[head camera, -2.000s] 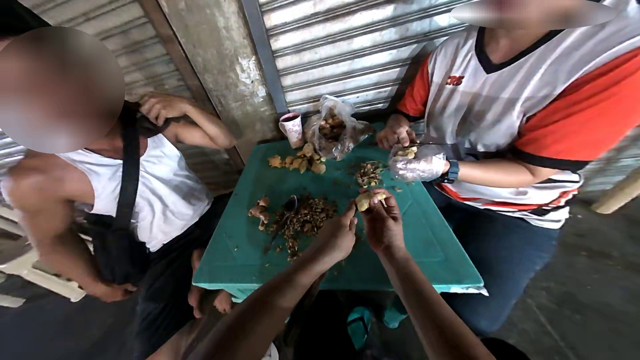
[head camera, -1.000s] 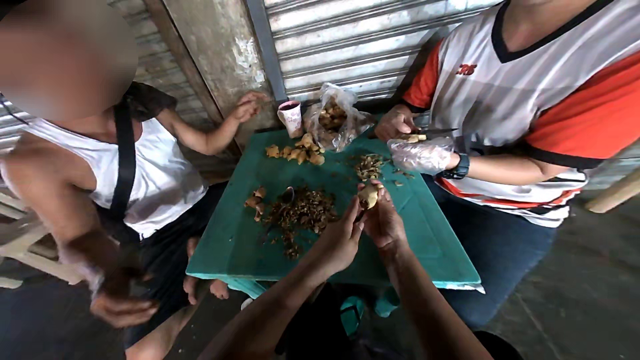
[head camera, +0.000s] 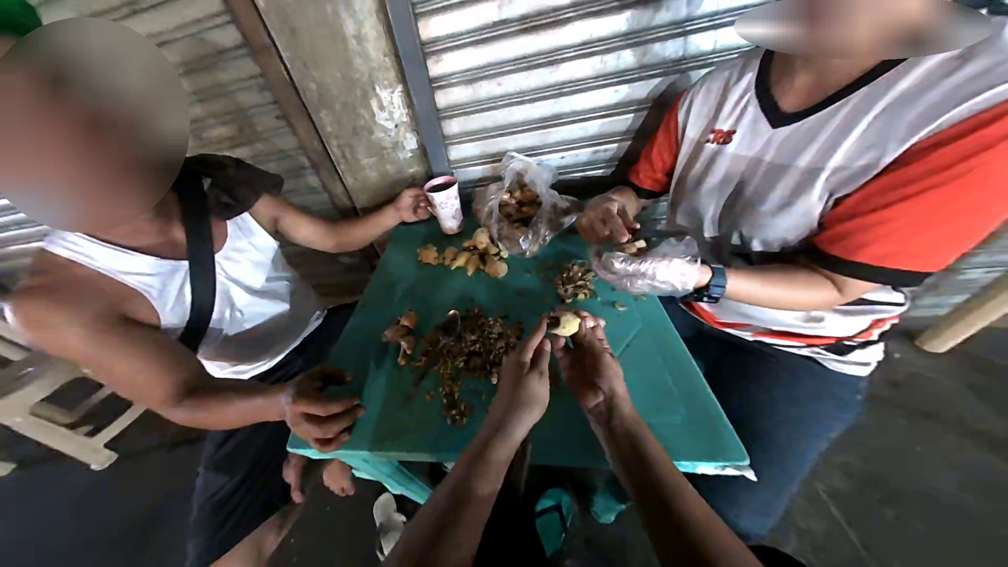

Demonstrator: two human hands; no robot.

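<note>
My right hand (head camera: pixel 591 366) holds a pale, partly brown piece of root, which looks like ginger (head camera: pixel 564 324), over the green table (head camera: pixel 669 394). My left hand (head camera: pixel 523 386) touches the same piece from the left, thumb and fingers at its near end; whether it grips a small tool is hidden. Just left of my hands lies a heap of brown peelings (head camera: pixel 472 342), with unpeeled knobs of root (head camera: pixel 400 335) at its left edge. Peeled yellowish pieces (head camera: pixel 472 253) lie farther back. A smaller pile of peelings (head camera: pixel 576 281) sits beyond my hands.
A clear plastic bag of root pieces (head camera: pixel 521 205) and a patterned cup of dark liquid (head camera: pixel 445 206) stand at the back. At left, a seated person's hand (head camera: pixel 323 409) rests by the table edge. Opposite, at right, a person's plastic-gloved hand (head camera: pixel 650 268) holds a pale piece.
The person at left has brought one hand to the cup and the other to the table's near left edge. My hands stay together around the root piece.
</note>
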